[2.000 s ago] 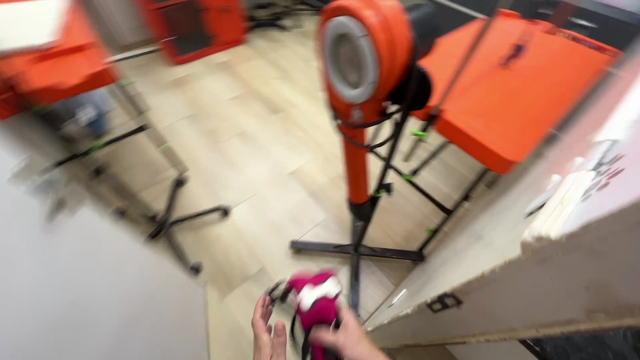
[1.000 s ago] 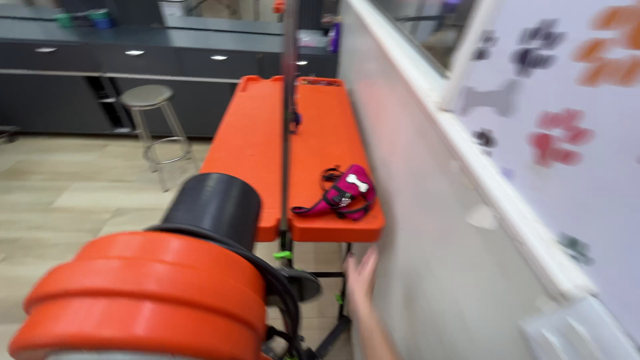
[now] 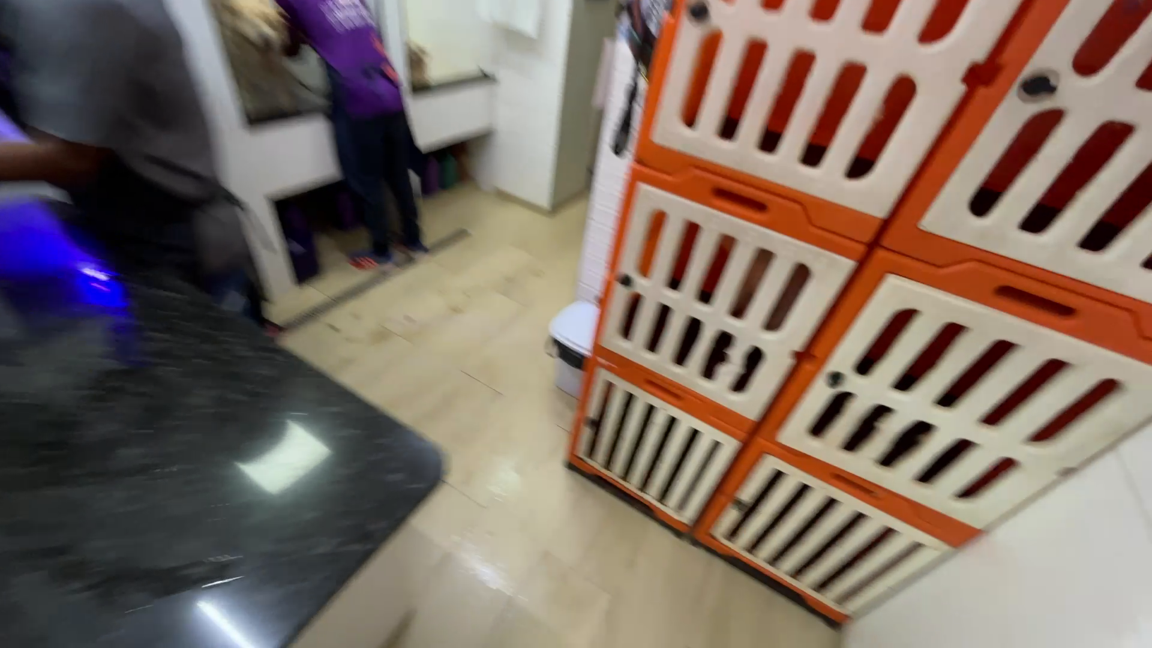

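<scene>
Neither my left hand nor my right hand shows in the head view. A dark stone countertop (image 3: 216,468) with a rounded corner fills the lower left. To the right stands a bank of orange kennels (image 3: 864,236) with white slatted doors, such as the middle-row door (image 3: 720,288); the doors I see are closed. Dark shapes show behind some slats, too unclear to name. A blurred, shiny purple-blue object (image 3: 63,261) is at the left edge above the countertop.
A person in grey (image 3: 135,135) stands behind the countertop at the left. Farther back, a person in a purple shirt (image 3: 351,54) stands at a raised tub beside a light-furred animal (image 3: 256,27). A white lidded bin (image 3: 573,342) sits beside the kennels on the tiled floor (image 3: 504,405).
The view has swung away from the orange table with the pink harness to the kennels and countertop. The hand seen one second ago near that table has left the view.
</scene>
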